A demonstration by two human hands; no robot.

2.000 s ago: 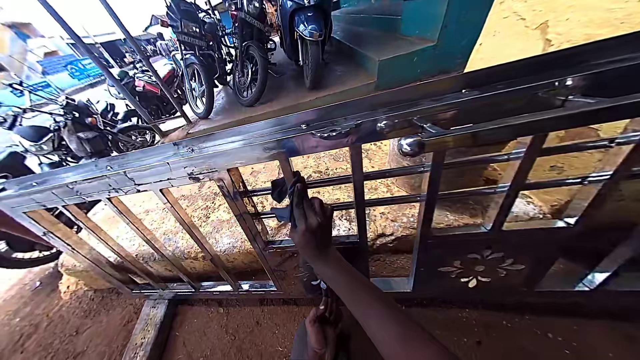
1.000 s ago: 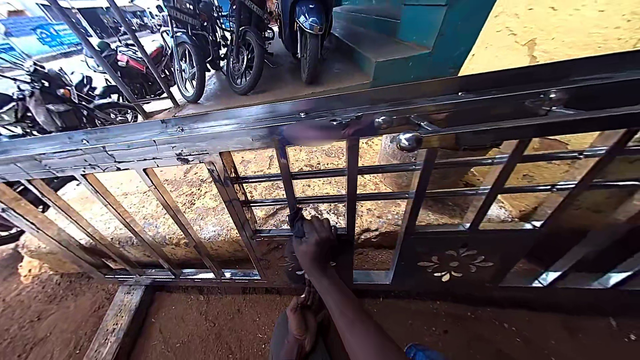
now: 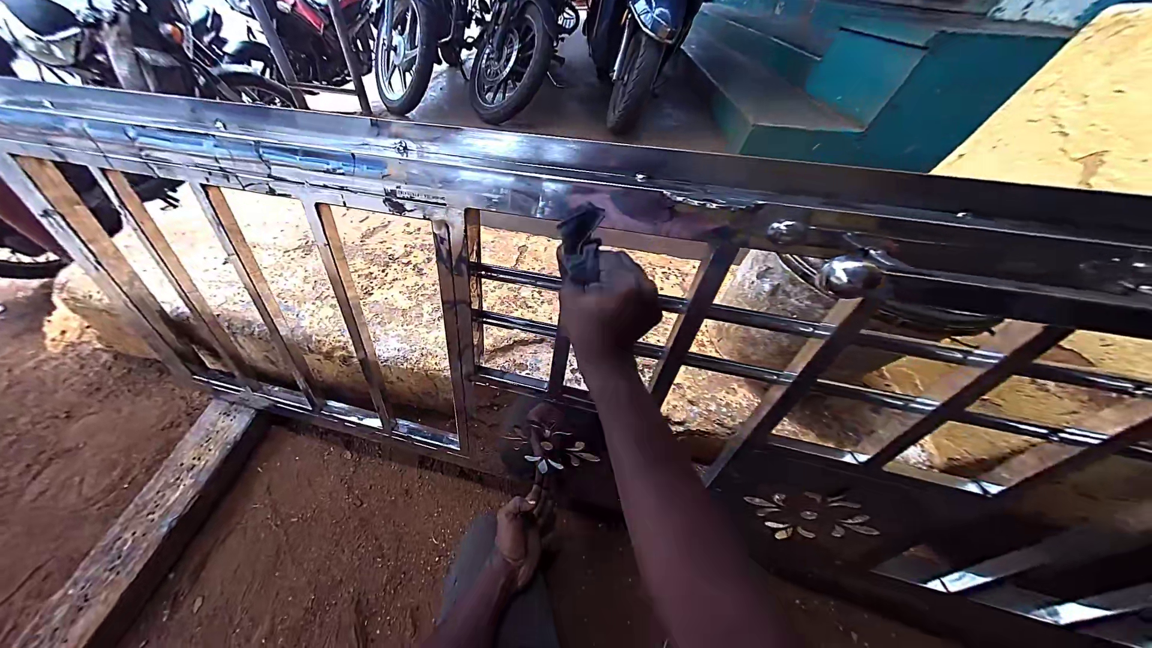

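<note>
A shiny metal gate with upright bars and thin horizontal rods stands on its edge across the view. My right hand grips a dark cloth against an upright bar, just under the gate's top rail. Lower down, my left hand is beside the bottom edge of the gate, below a flower cutout in a dark metal panel; whether it holds anything I cannot tell. A second flower cutout is farther right. A round metal knob sits near the top rail.
A wooden beam lies on the reddish dirt under the gate's left part. Behind the gate runs a low yellow wall. Parked motorcycles, a scooter and green steps are farther back.
Between the second frame and now, my right hand with the dark cloth has moved up the bar, from near the lower panel to the top rail. My left hand stays low by the gate.
</note>
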